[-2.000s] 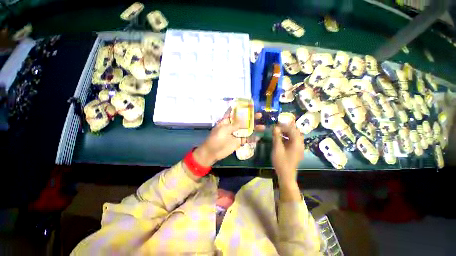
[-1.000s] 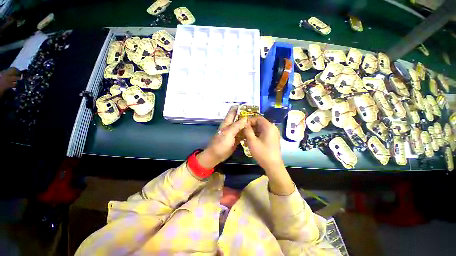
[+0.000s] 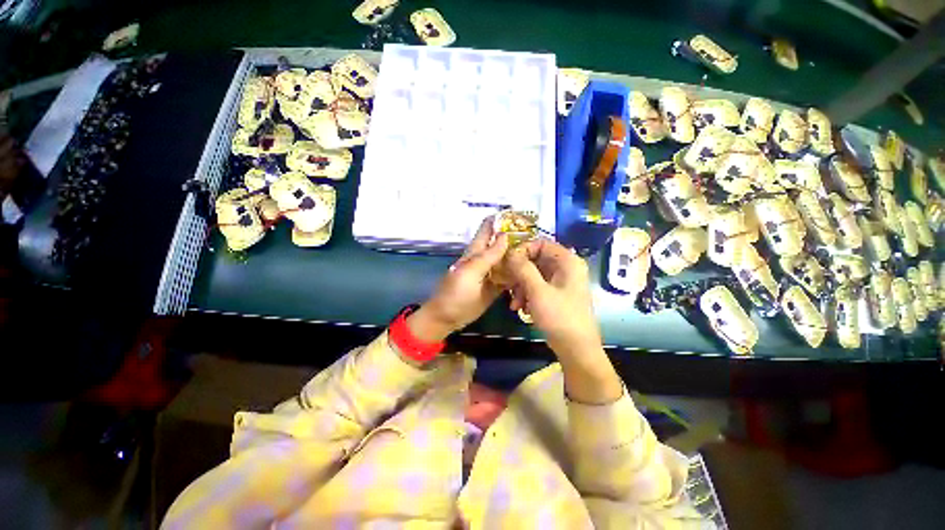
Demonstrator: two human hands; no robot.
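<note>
My left hand (image 3: 463,292) holds a cream housing (image 3: 515,222) with a yellow-edged part in it, in front of the white battery tray's lower right corner. My right hand (image 3: 556,293) is at the same housing, its fingertips touching the near side of it. The fingers cover much of the housing, and whether the right fingers pinch a small piece is hidden. The white battery tray (image 3: 456,155) has a grid of pockets and a thin dark item at its lower right. A blue tape dispenser (image 3: 593,166) with an amber-brown roll stands right of the tray.
Cream housings with wires lie in a pile left of the tray (image 3: 301,200) and in a larger pile at right (image 3: 731,233). A small black clump (image 3: 674,294) lies before the right pile. Spaced units lie on the green belt (image 3: 580,36). Another person's hand shows at far left.
Since two seconds ago my right hand has come from beside the dispenser to the housing in my left hand. Since one second ago both hands stay together there. The whole view has shifted.
</note>
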